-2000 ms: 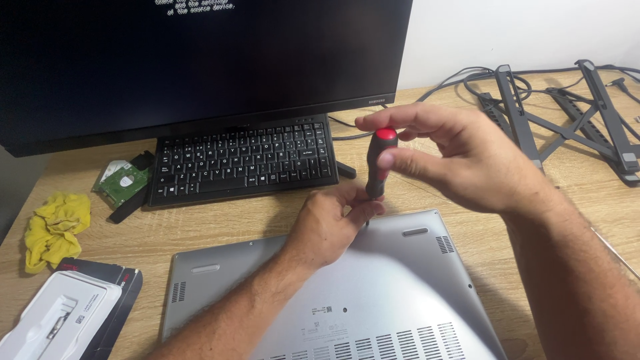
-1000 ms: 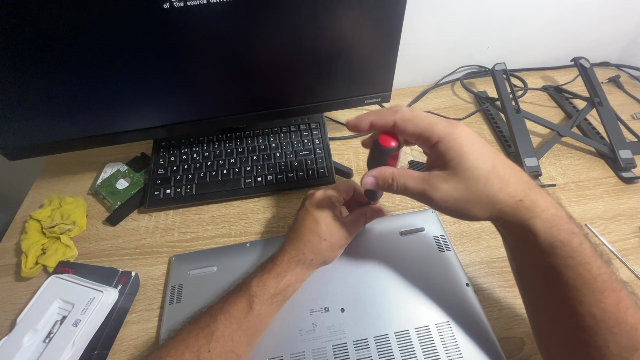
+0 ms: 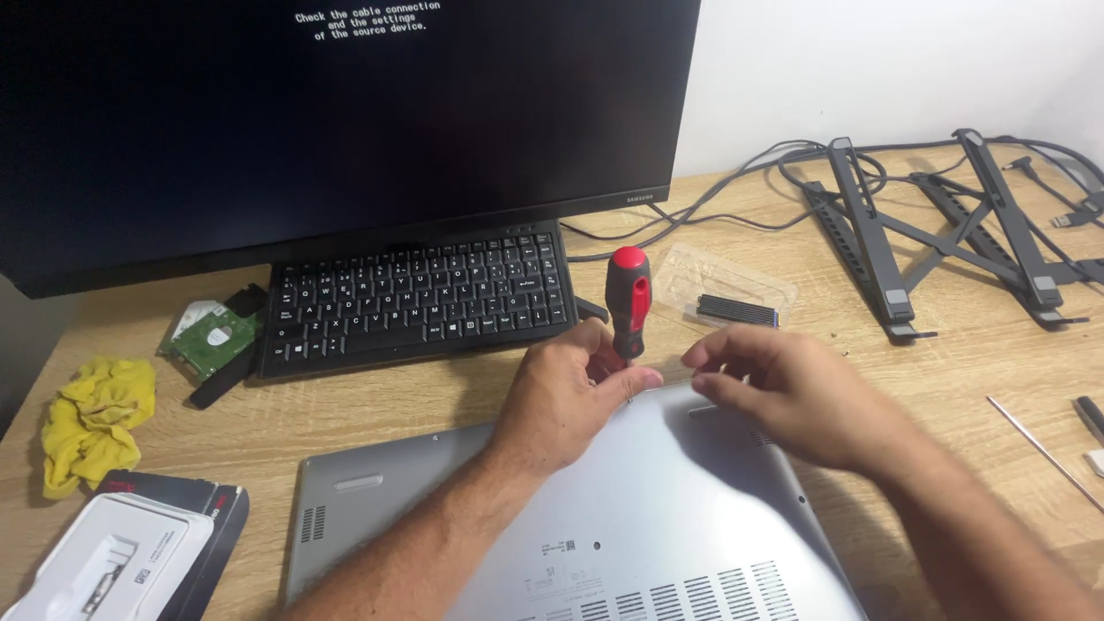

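A silver laptop [image 3: 664, 483] lies with its underside up, vents and rubber feet showing. Near the middle of its far edge stands a red and black screwdriver [image 3: 629, 302], handle up. My left hand [image 3: 573, 388] pinches the lower end of the screwdriver at its shaft; the tip is hidden by the fingers. To the right of it, my right hand [image 3: 776, 392] hovers over the laptop's far right corner, off the screwdriver, with thumb and fingers slightly apart. Whether it holds something tiny between the fingertips is hard to see.
A monitor [image 3: 362, 129] and black keyboard [image 3: 423, 297] stand behind. Left lie a green circuit board on a drive [image 3: 216, 341], a yellow cloth [image 3: 99, 423] and an opened box [image 3: 155, 535]. Rightward are a clear plastic tray [image 3: 690, 267] with a black heatsink [image 3: 737, 310], a folding stand [image 3: 940, 241], cables and a thin rod [image 3: 1044, 453].
My right hand has let go of the screwdriver handle and moved to the right, down beside the laptop's far edge. My left hand stays at the screwdriver's lower end.
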